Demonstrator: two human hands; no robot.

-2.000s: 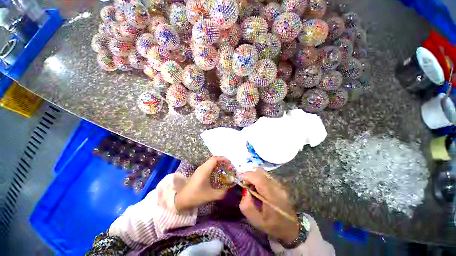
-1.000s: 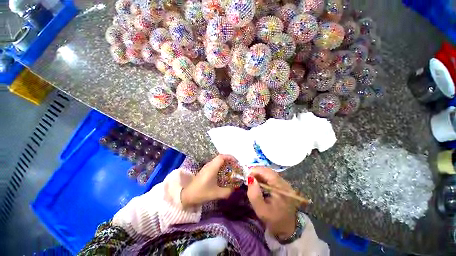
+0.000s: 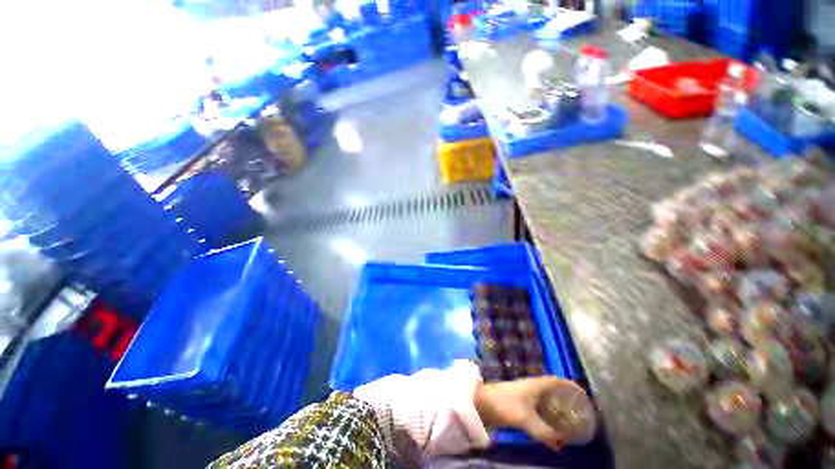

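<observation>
My left hand is low in the picture, right of centre, with a pink ribbed sleeve behind it. Its fingers hold a translucent patterned ball, blurred, over the near right part of the blue tray beside the bench edge. Darker balls sit in close rows along the tray's right side, just beyond my hand. A heap of patterned balls lies on the speckled bench at the right. My right hand and the brush are not in view.
Stacked blue crates stand on the floor left of the tray. On the far bench are a blue tray with bottles and a red tray. A yellow crate is under the bench end.
The view has swung left, so the ball heap now shows at the right. My left hand has moved with a ball from beside the white cloth to the blue tray. My right hand has left the picture.
</observation>
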